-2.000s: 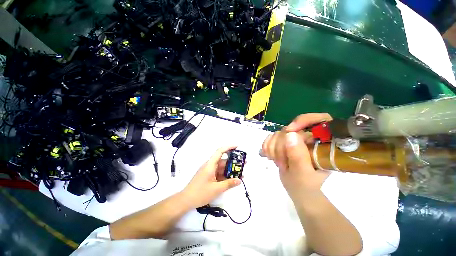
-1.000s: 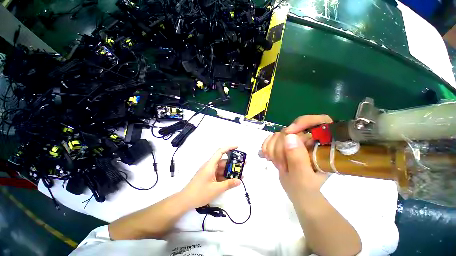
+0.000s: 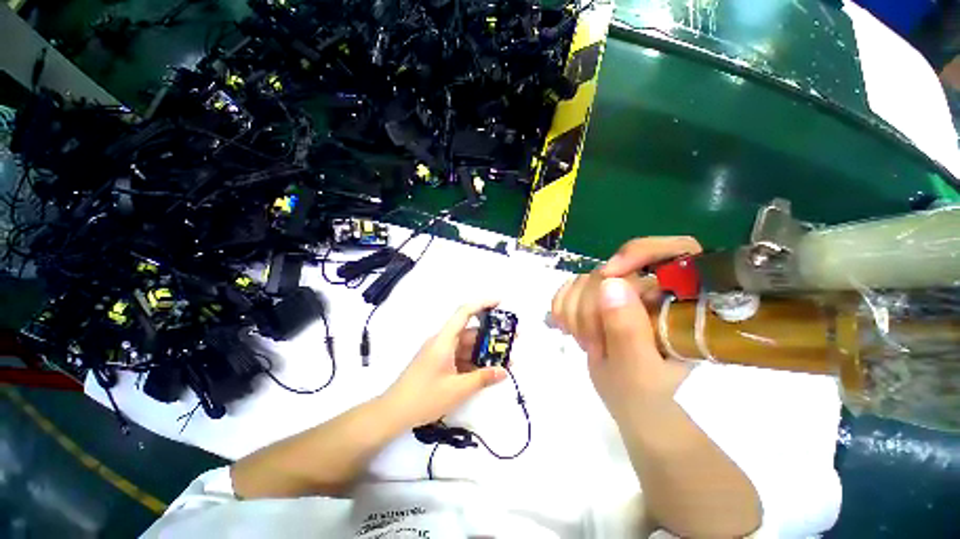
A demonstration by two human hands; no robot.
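Observation:
My left hand [image 3: 437, 365] holds a small power adapter circuit board [image 3: 496, 338] in its black housing, between thumb and fingers, component side up. Its thin black output cable [image 3: 523, 405] hangs down to a bundled coil on the white sheet. My right hand [image 3: 616, 316] is closed around the glue dispensing gun [image 3: 768, 335], a large amber tube with pale bands and clear wrap. The index finger lies over the red trigger [image 3: 678, 278]. The gun's nozzle shows only as a pale tip left of the fist, a short way right of the board.
The white work sheet [image 3: 421, 295] lies under both hands. A tangled adapter pile [image 3: 211, 179] fills the left and far side. A separate adapter [image 3: 360, 233] with bundled cable lies at the sheet's far edge. Hazard tape [image 3: 563, 147] crosses the green surface [image 3: 716, 158] beyond.
My left hand and the board have shifted very slightly away from me, and the hanging cable moved with them. My right hand and the gun look unchanged.

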